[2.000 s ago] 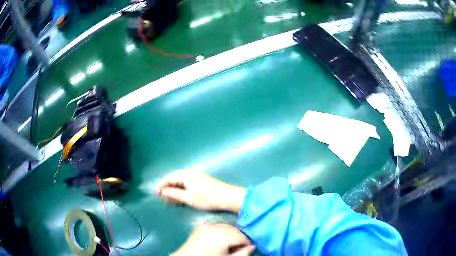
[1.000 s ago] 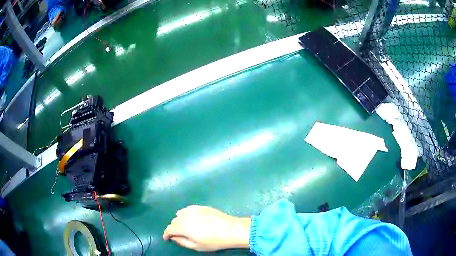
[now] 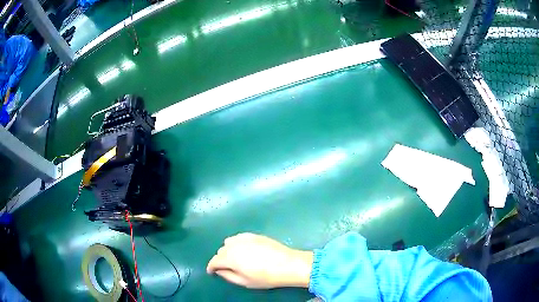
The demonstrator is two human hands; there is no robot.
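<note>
The black projector optical engine housing [image 3: 127,177] stands on the left of the green bench, with an orange-yellow strip [image 3: 100,166] across it. A red lead [image 3: 133,248] and a thin black wire [image 3: 171,265] trail from it toward me. My right hand [image 3: 260,261], bare with a blue sleeve, is at the bottom middle, right of the housing and apart from it. Its fingers are bent together and point left; their undersides are hidden, and I see nothing in them. My left hand is not in view.
A tan tape roll [image 3: 103,272] lies below the housing. White release paper [image 3: 430,176] and a black panel with pale lines [image 3: 431,84] are at right. A pale rail [image 3: 266,82] runs along the far edge. Black netting [image 3: 502,106] is at far right. Another person's blue sleeve [image 3: 16,59] shows upper left.
My left hand, seen low in the middle two seconds ago, has gone out of view. My right hand is lower in the picture than then. The view has shifted; the housing stays on the bench.
</note>
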